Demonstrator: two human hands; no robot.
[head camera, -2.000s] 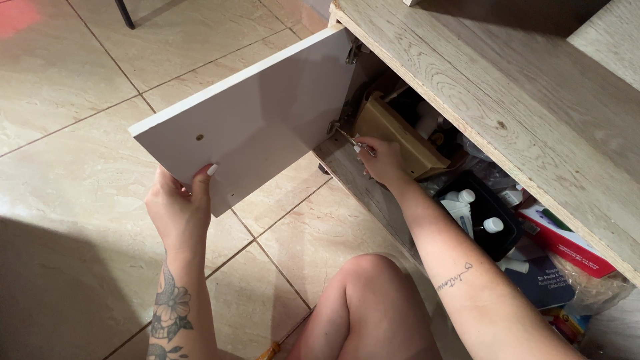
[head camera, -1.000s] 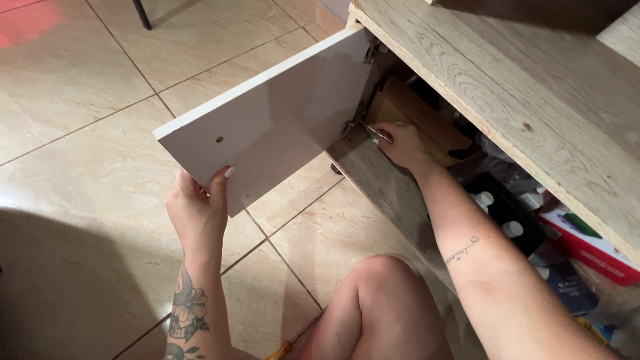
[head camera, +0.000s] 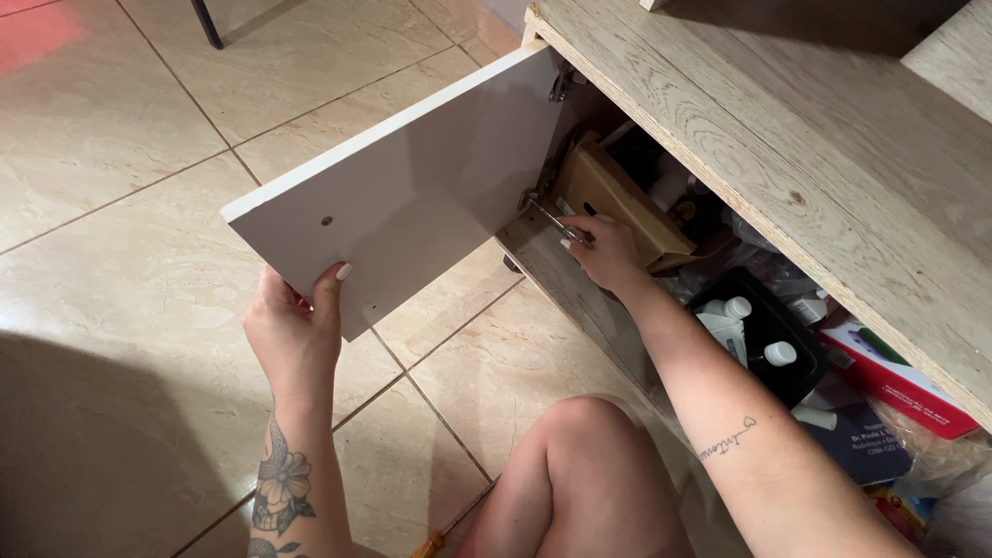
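Note:
A white cabinet door (head camera: 434, 178) stands swung out from a wood-grain cabinet (head camera: 744, 147). My left hand (head camera: 298, 322) grips its lower free corner, thumb on the inner face. My right hand (head camera: 604, 252) reaches inside the cabinet and holds a thin metal tool (head camera: 570, 229), its kind unclear, whose tip points at the lower hinge (head camera: 528, 199). The upper hinge (head camera: 559, 81) joins the door near the cabinet top. Beside my right hand leans an open cardboard box (head camera: 612, 205). A screwdriver with an orange handle (head camera: 428, 545) lies by my leg at the bottom edge.
Inside the cabinet are a black bin (head camera: 802, 372) with white-capped bottles, a red and white box (head camera: 899, 387), a dark blue printed item (head camera: 860, 442) and clear plastic bags (head camera: 930, 453). Below is a tiled floor (head camera: 139, 232); a thin dark furniture leg (head camera: 207, 23) stands at the top left.
My right hand has shifted slightly with the tool, which now shows more of its thin shaft toward the lower hinge. My left hand keeps its hold on the door.

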